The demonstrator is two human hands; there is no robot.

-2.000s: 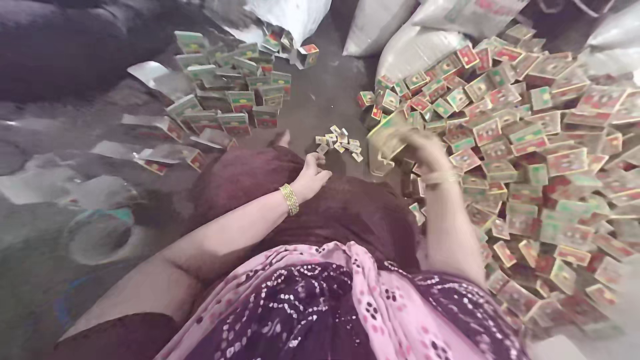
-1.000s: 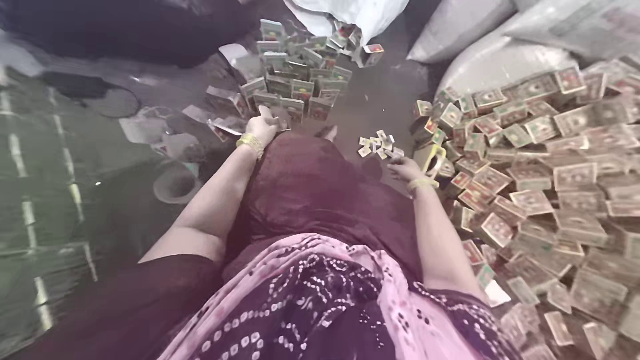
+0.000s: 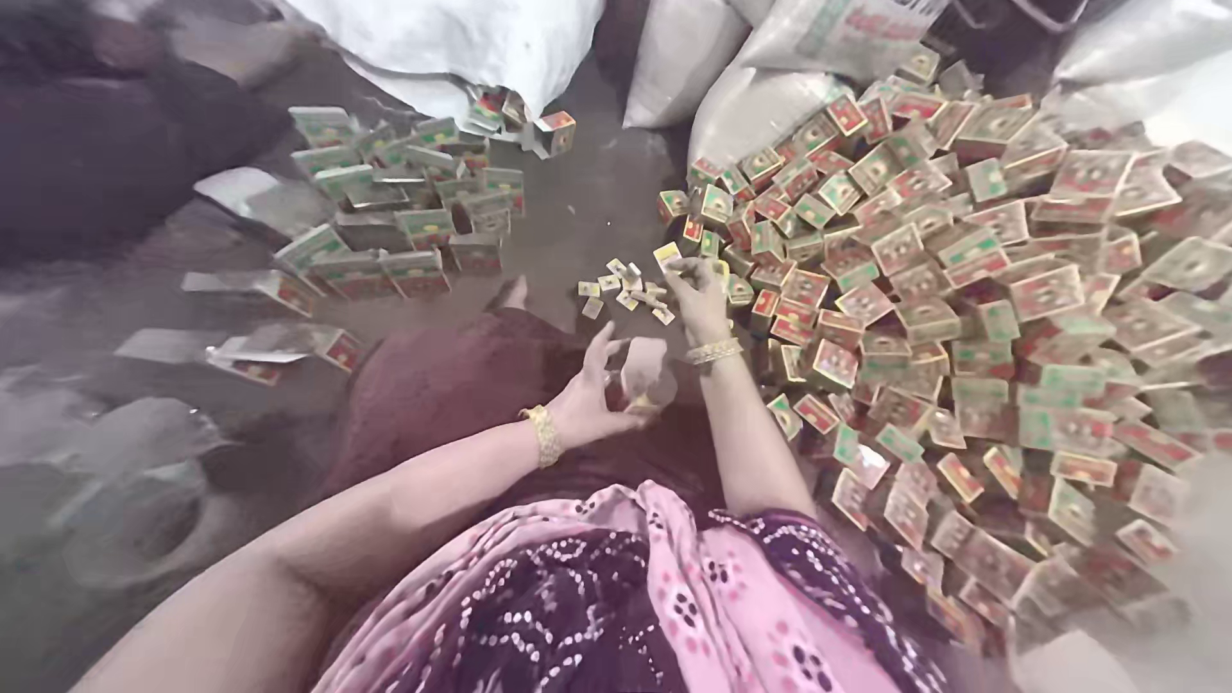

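My left hand [image 3: 589, 397] is over the dark red cloth of my lap, its fingers and thumb curved around a small pale piece [image 3: 643, 364], blurred and perhaps paper or card. Just right of the little heap of small boxes [image 3: 628, 286] on the floor, my right hand [image 3: 701, 294] pinches a small yellow-edged box [image 3: 666, 255] at its fingertips. These look like matchboxes. A large pile of red and green printed packs [image 3: 895, 250] lies to the right. At the left, similar packs [image 3: 423, 229] stand in rough rows, many with green tops.
White sacks [image 3: 760, 115] stand behind the big pile. A white sheet or bag [image 3: 462, 43] lies beyond the rows, with a few packs at its edge. Loose open wrappers or cards [image 3: 255, 351] lie at the left, near a blurred round object [image 3: 144, 491]. My foot [image 3: 515, 292] shows beside the rows.
My left hand has moved right from beside the left rows to the middle, and now has a pale piece in it. My right hand has moved up beside the small heap.
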